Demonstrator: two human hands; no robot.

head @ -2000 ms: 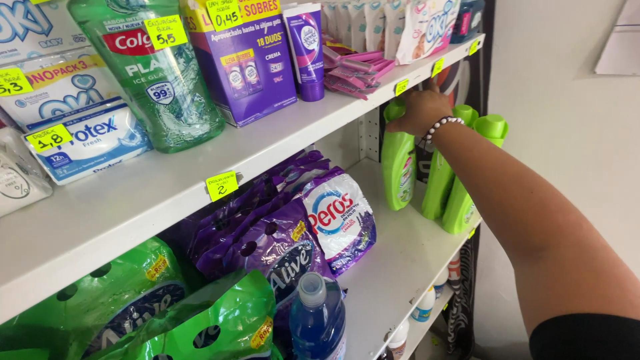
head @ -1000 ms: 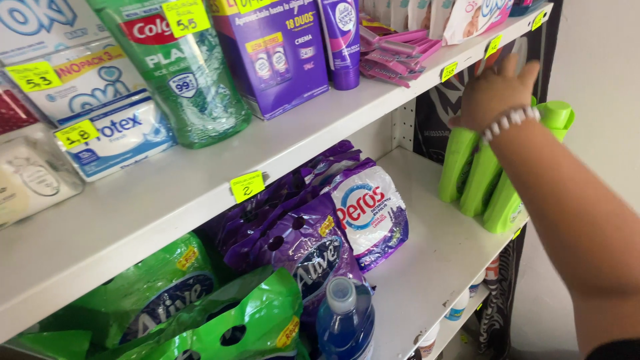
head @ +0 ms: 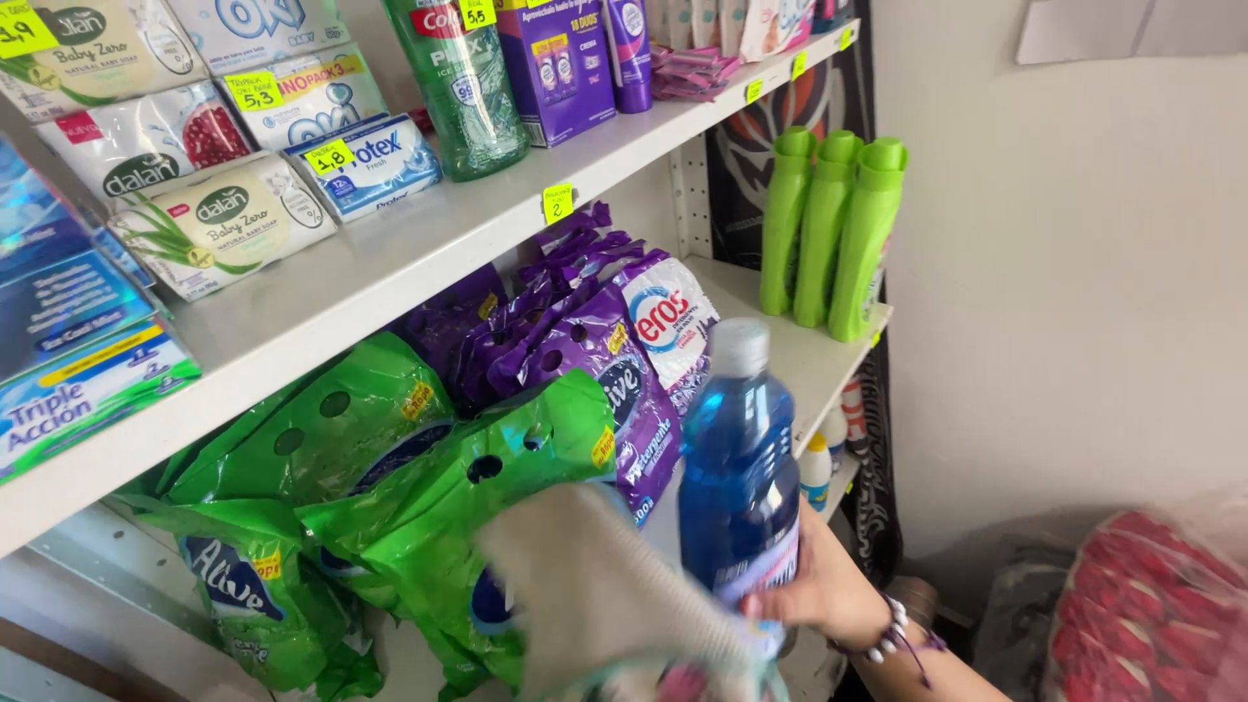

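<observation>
My right hand (head: 814, 585), with a beaded bracelet at the wrist, grips a clear plastic bottle of blue liquid (head: 738, 468) near its base, in front of the lower shelf. A blurred beige cloth (head: 604, 585) hangs left of the bottle and overlaps its lower part; my left hand cannot be made out. Behind are green bags of detergent (head: 487, 497) and purple bags of detergent (head: 624, 390). Three light green bottles (head: 829, 234) stand upright side by side at the right end of this shelf.
The upper shelf (head: 390, 253) holds soap packs (head: 224, 219), a green mouthwash bottle (head: 458, 88) and a purple box (head: 561, 68). Its front edge juts out above the bags. A wall (head: 1053, 292) is at the right, with a bag of red items (head: 1155, 614) low down.
My right hand has left the green bottles and now holds the blue bottle, which stood by the bags before. The beige cloth has come into view. The view has shifted.
</observation>
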